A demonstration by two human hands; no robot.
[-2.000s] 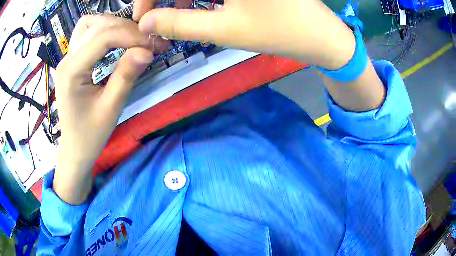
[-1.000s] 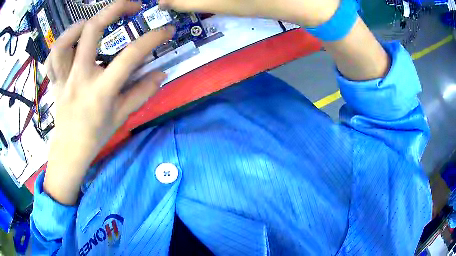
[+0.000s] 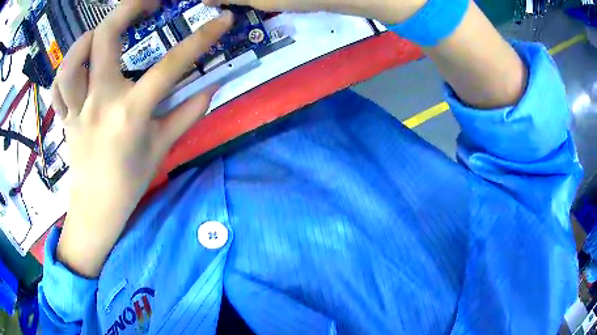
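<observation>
The blue motherboard (image 3: 239, 29) lies in the white chassis (image 3: 307, 38) at the top of the view. Small boards with white labels (image 3: 144, 52) sit near its front edge. My left hand (image 3: 118, 98) is spread over the board's left part, fingers apart, the index fingertip by a white label. Nothing shows in it. My right hand (image 3: 262, 3) is at the top edge, mostly cut off, with a blue strap on the wrist (image 3: 432, 21). Its fingertips are partly out of the picture, so I cannot tell what it holds.
A red-orange edge (image 3: 281, 88) runs along the chassis front. Harness wires (image 3: 33, 124) lie on the white panel at left. Beyond the right arm is a grey floor with a yellow line (image 3: 427, 114). Blue items show at the upper right edge.
My hands have come apart from their meeting point over the board. My left fingers have spread. My right hand has moved up towards the top edge, uncovering the labelled boards.
</observation>
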